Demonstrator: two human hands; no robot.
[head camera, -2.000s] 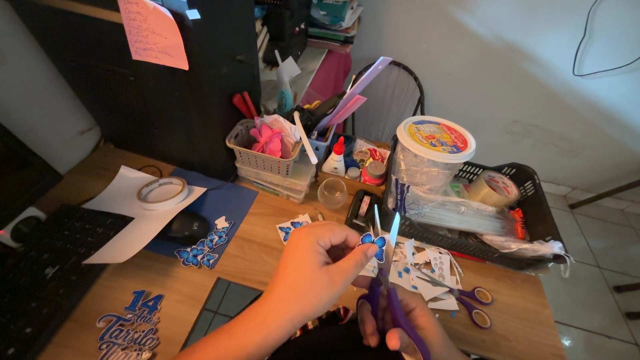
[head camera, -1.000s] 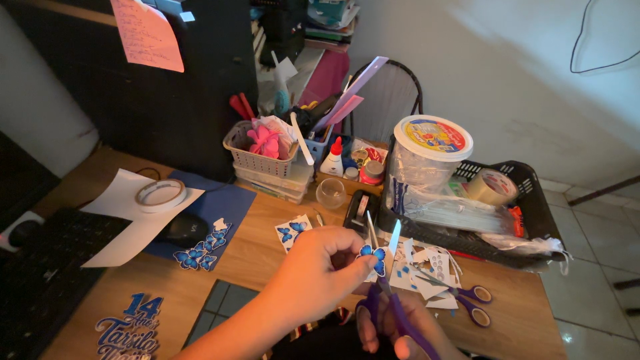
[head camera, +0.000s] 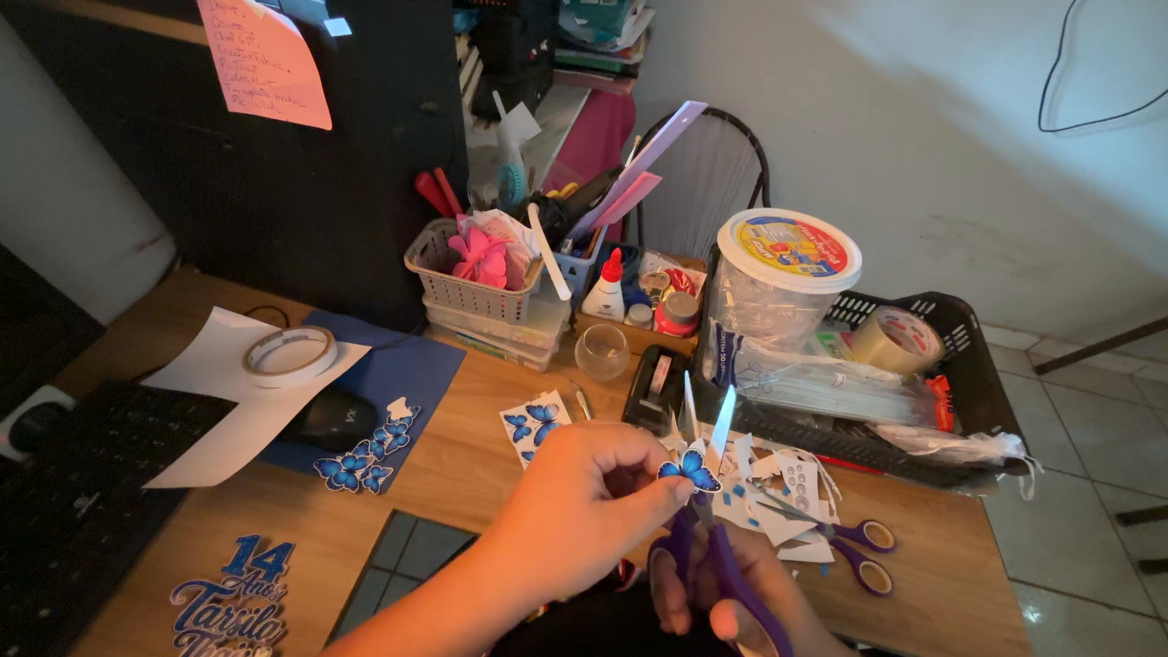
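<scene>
Between thumb and fingers, my left hand (head camera: 598, 506) pinches a blue butterfly paper cutout (head camera: 691, 470). My right hand (head camera: 730, 584) has its fingers in the handles of purple-handled scissors (head camera: 701, 520), whose blades are parted and point up just behind the butterfly. Left of these, a small sheet with printed blue butterflies (head camera: 534, 427) lies on the desk, partly hidden by my left hand. More butterfly cutouts (head camera: 370, 456) rest on a blue sheet. Paper scraps (head camera: 785, 493) and a second pair of purple-handled scissors (head camera: 858, 547) lie to the right.
A black basket (head camera: 990, 401) with packets and a tape roll (head camera: 899, 339) stands at the right, beside a lidded clear tub (head camera: 776, 301). Behind are a glue bottle (head camera: 605, 290) and a gray basket (head camera: 474, 297). Left are a white tape roll (head camera: 290, 358), a mouse (head camera: 333, 420) and a keyboard (head camera: 100, 484).
The butterfly cutout in my left hand has turned and sits slightly lower against the scissor blades.
</scene>
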